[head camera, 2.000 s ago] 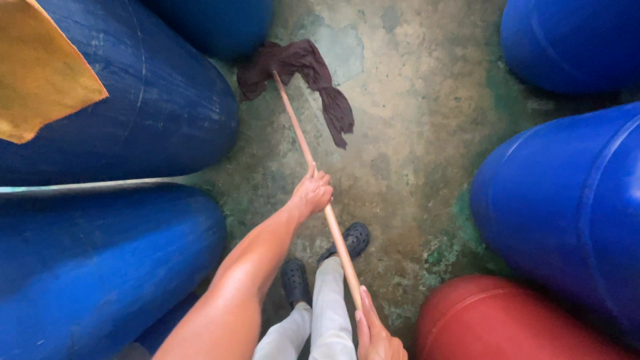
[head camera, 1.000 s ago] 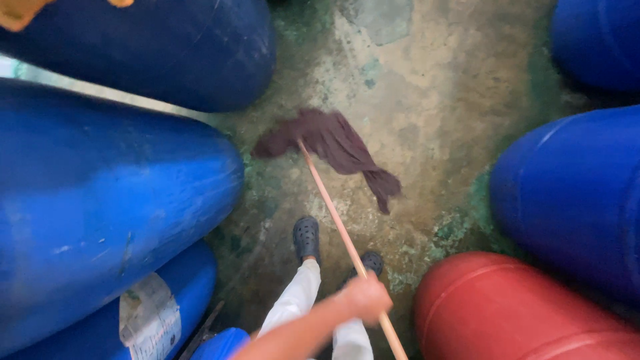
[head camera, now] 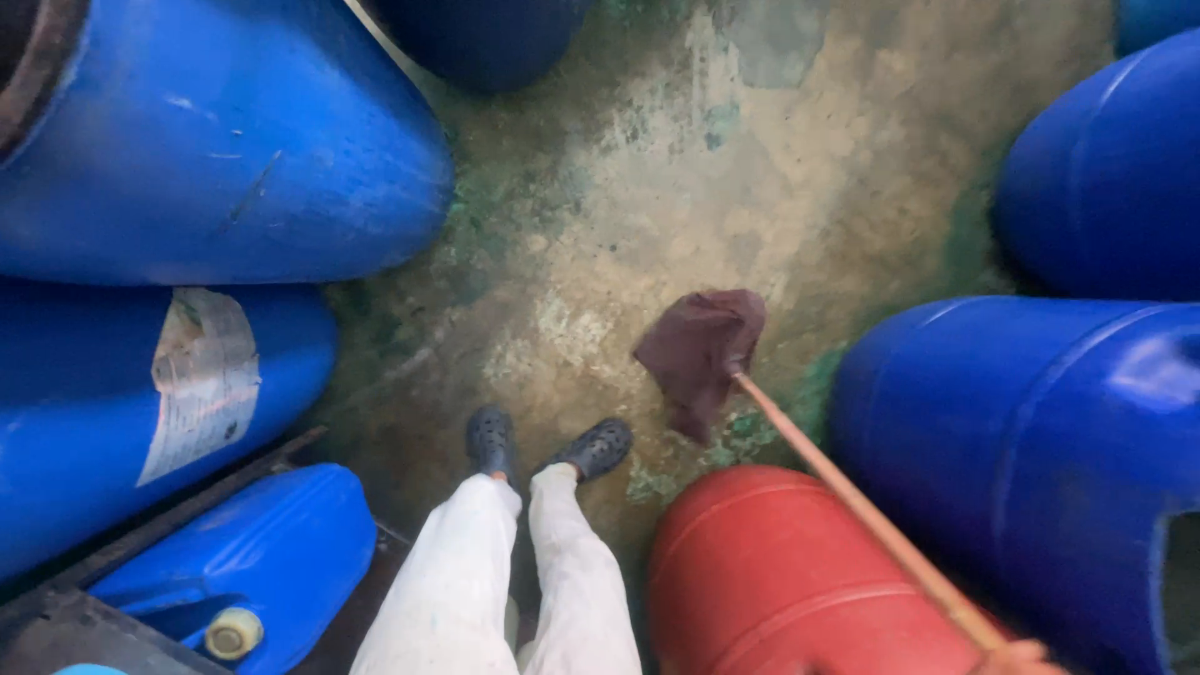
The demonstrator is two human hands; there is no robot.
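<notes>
A dark maroon cloth lies spread on the floor, at the head end of a long wooden pole. The pole slants down to the lower right, passing over a red plastic drum. At the bottom edge, what appears to be my left hand is closed around the pole; only part of the hand shows. My right hand is out of view. To the left of the cloth are my feet in dark clogs, below white trousers.
Blue plastic drums stand on the left, with more blue drums on the right. The red drum is right of my legs. A blue jerrycan with a pale cap sits lower left. The concrete floor is stained.
The cloth and pole head have swung from ahead of my feet to their right. My left hand has moved to the lower right with the pole. The right hand, seen two seconds ago, has left view.
</notes>
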